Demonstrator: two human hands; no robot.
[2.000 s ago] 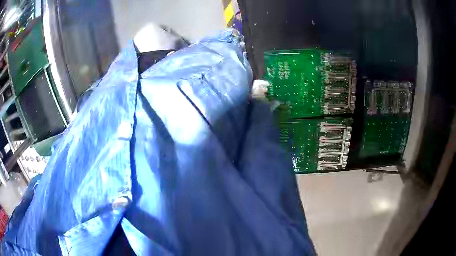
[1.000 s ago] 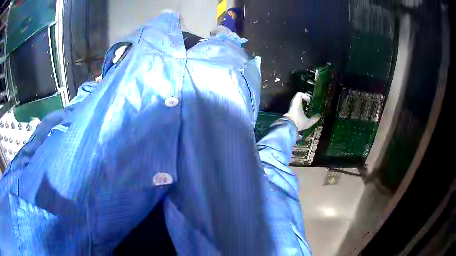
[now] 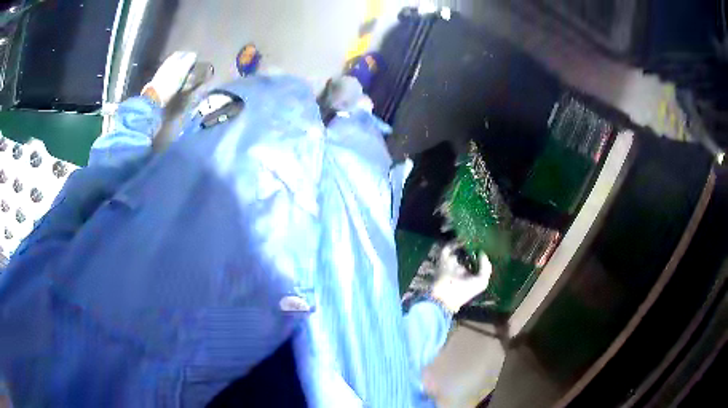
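A green circuit board (image 3: 477,199) stands tilted over the black bin (image 3: 459,88) on the right. My right hand (image 3: 461,279), in a white glove, grips its near end. The board is motion-blurred. Other green boards (image 3: 539,179) lie in the bin beyond it, and another lies partly under my right hand. My left hand (image 3: 171,77), also in a white glove, is at the upper left near the conveyor edge. A small greyish shape is beside its fingers; whether the hand holds it is unclear.
The conveyor's dark green pallet (image 3: 48,131) and the ball transfer table (image 3: 28,187) are at the left. My blue smock fills the middle. My shoes stand on the pale floor at the top, near yellow-black marking (image 3: 363,38). A pale rail (image 3: 571,231) borders the bin.
The view has turned and the bin now appears slanted. My right hand has come into view and lifted a board from those lying in the bin. My left hand has come into view.
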